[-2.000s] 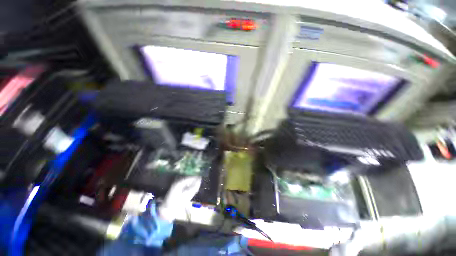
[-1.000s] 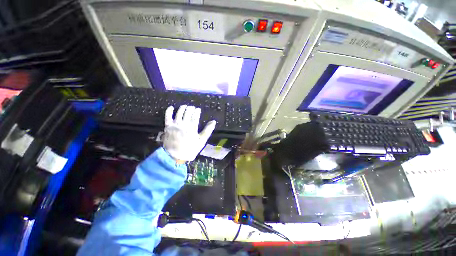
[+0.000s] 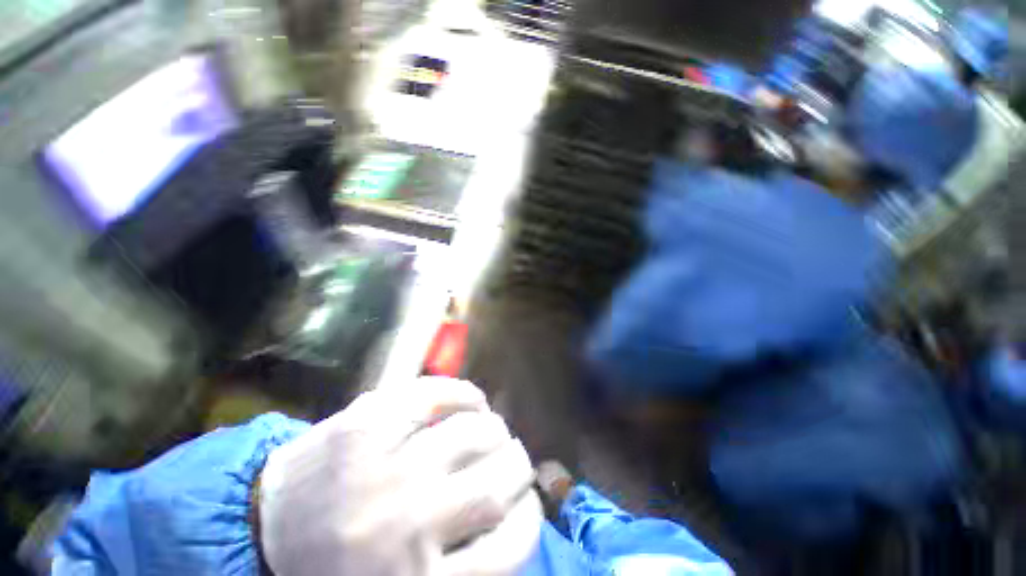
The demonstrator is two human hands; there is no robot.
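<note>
My left hand (image 3: pixel 399 484), in a white glove with a blue sleeve, is large at the bottom centre, its fingers curled. Whether it holds something is hidden. My right hand (image 3: pixel 551 477) shows only as a small blurred part behind it, with a blue sleeve running down to the right. A blurred test fixture with a green circuit board (image 3: pixel 338 302) lies beyond my left hand. Another green board (image 3: pixel 378 177) lies further along the bench. A red piece (image 3: pixel 447 347) shows at the bench edge just above my left hand.
A lit screen (image 3: pixel 146 135) and a dark keyboard (image 3: pixel 197 186) are at the left. A person in blue clothing (image 3: pixel 754 281) and a blue cap (image 3: pixel 914 118) is at the right, blurred. A dark ribbed surface (image 3: pixel 596 169) lies beside the white bench (image 3: pixel 501 124).
The view has swung to the right, off cabinet 154, and the person in blue has come into view. My left hand has left the keyboard, and its spread fingers are now curled.
</note>
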